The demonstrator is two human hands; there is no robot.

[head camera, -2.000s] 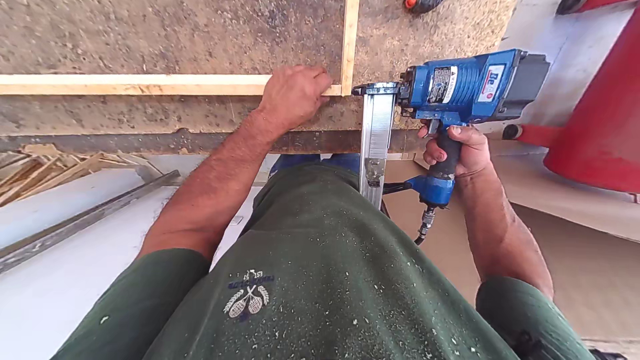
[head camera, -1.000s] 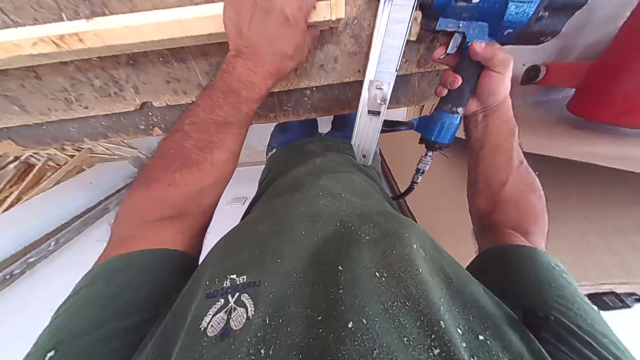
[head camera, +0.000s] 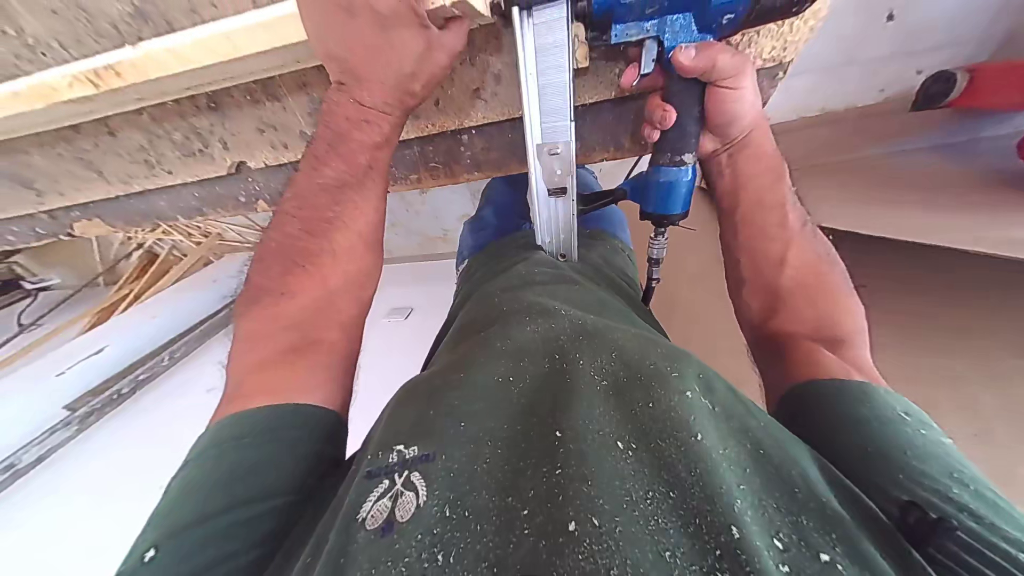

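Note:
My right hand (head camera: 712, 88) is wrapped around the black handle of a blue pneumatic stapler (head camera: 676, 32), a finger close to its trigger. The stapler's long metal magazine (head camera: 552, 104), filled with fasteners, points down toward my shirt, and an air hose fitting hangs from the handle's end. My left hand (head camera: 384, 48) grips a pale wooden strip (head camera: 160, 64) near its right end, just left of the magazine. The strip lies along the particle board workbench (head camera: 480, 88). The stapler's nose and the upper parts of both things are cut off by the view's top edge.
Thin wood offcuts (head camera: 172, 256) are heaped below the bench at the left. A long grey bar (head camera: 120, 392) lies on a white surface there. At the right are a red object with a black end (head camera: 968, 86) and a large brown sheet (head camera: 920, 192).
The view has shifted so that the bench and stapler sit higher in it. The crosswise strip seen two seconds ago is now mostly out of view. Both hands keep their holds.

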